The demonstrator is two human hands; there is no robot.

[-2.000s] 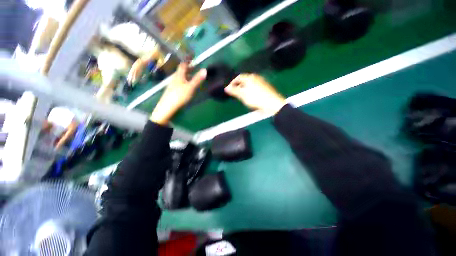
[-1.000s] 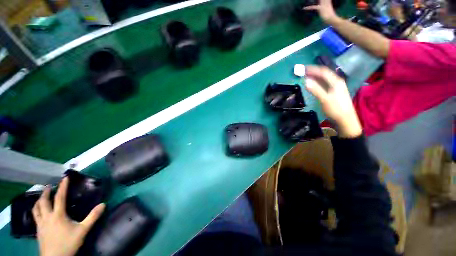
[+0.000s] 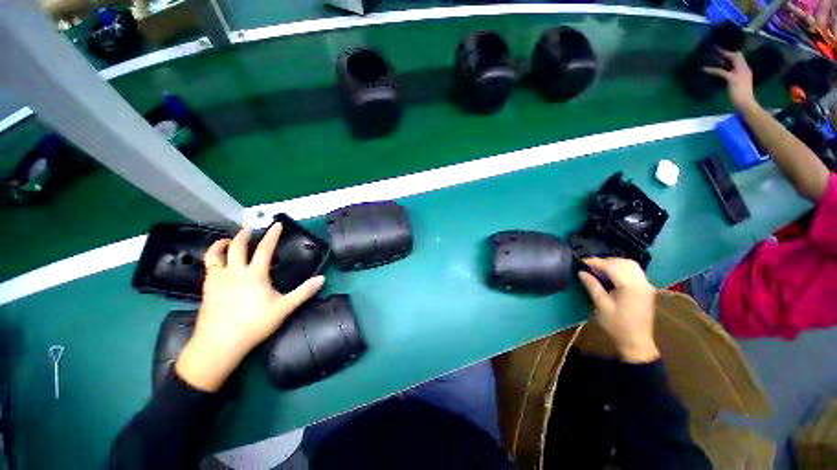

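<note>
My left hand [image 3: 240, 307] is at the left of the bench, thumb and fingers spread around an open black housing shell [image 3: 298, 260]. Another open shell [image 3: 174, 262] lies left of the fingers. My right hand [image 3: 626, 305] pinches the near edge of an open shell [image 3: 606, 243] at the right; its fingertips partly cover the contact. A further open shell [image 3: 633, 213] lies just behind, touching it. Rounded closed-side-up shells lie between the hands, one [image 3: 370, 235] at the rail, one [image 3: 317, 341] nearer me and one [image 3: 530, 262] beside my right hand.
Black units, one nearest the post [image 3: 369, 92], stand on the green conveyor [image 3: 266, 119] behind the white rail. A grey slanting post [image 3: 128, 138] rises at left. A cardboard drum [image 3: 707, 353] is below right. A white block [image 3: 667, 173], dark slab [image 3: 724, 190] and a person's arm [image 3: 780, 138] are at right.
The view has swung and levelled. My right hand has come down from the air near the white block onto the right-hand open shells. My left hand stays at the left-hand open shells.
</note>
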